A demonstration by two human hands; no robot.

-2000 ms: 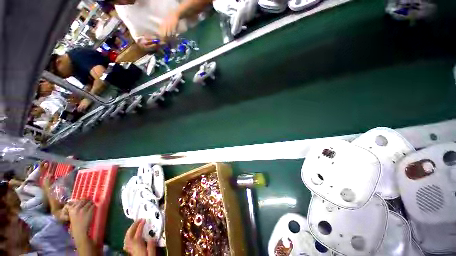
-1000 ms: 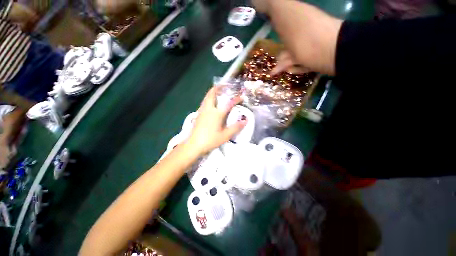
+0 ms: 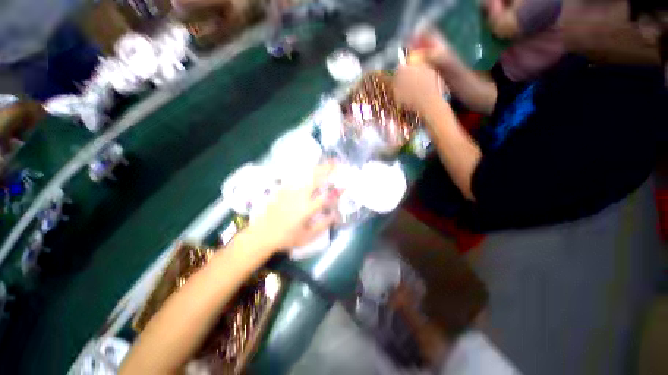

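Observation:
The picture is badly blurred. White housing covers [image 3: 381,186] lie in an overlapping pile at the centre. My left hand [image 3: 297,212] reaches in from the bottom left, its fingers over the near covers. Blur hides whether it grips one. My right hand does not show. Below my forearm stands the cardboard parts box [image 3: 170,282] with coppery metal inserts [image 3: 238,326], partly hidden by the arm. Clear plastic, probably a bag [image 3: 364,141], lies at the pile's far side.
A person in a black top [image 3: 571,157] sits at right, hands above a second coppery parts box [image 3: 375,101]. Part-built units [image 3: 107,162] stand along the far rail of the green belt [image 3: 176,172]. More white parts [image 3: 143,62] are heaped beyond. Another cover [image 3: 343,66] lies near the neighbour's box.
The view has shifted, bringing more of the near parts box and the floor into sight. My hand remains at the cover pile. The neighbour's hands have come together above the second box.

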